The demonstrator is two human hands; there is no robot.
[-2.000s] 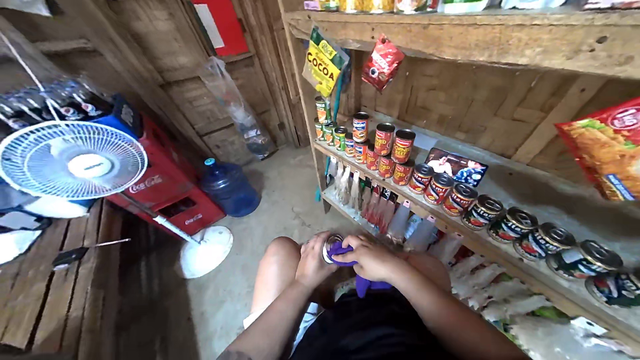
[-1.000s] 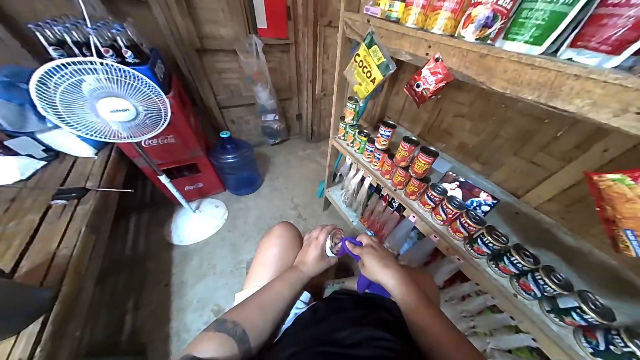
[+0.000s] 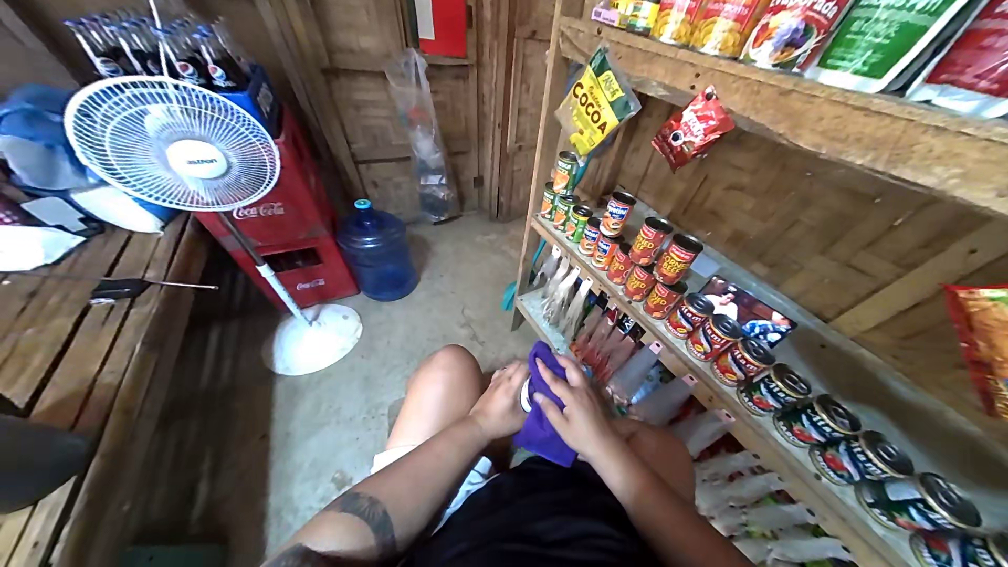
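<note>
Between my knees, my left hand (image 3: 502, 400) is closed around a small can (image 3: 526, 395), of which only a pale, shiny edge shows. My right hand (image 3: 573, 405) presses a purple cloth (image 3: 551, 429) against the can's right side. The cloth covers much of the can and hangs down toward my lap. Right of my hands, food cans (image 3: 715, 337) stand in a row on a wooden shelf (image 3: 795, 449), some stacked two high at the far end.
A white stand fan (image 3: 197, 160) is at the left, before red bottle crates (image 3: 303, 268). A blue water jug (image 3: 379, 252) stands on the concrete floor. A slatted wooden bench (image 3: 142, 315) runs along the left. Packets (image 3: 693, 126) hang from the upper shelf (image 3: 756, 87).
The purple cloth, bunched at my right fingers before, is now spread over the can's side and top. My right hand lies flatter on it. My left hand still holds the can.
</note>
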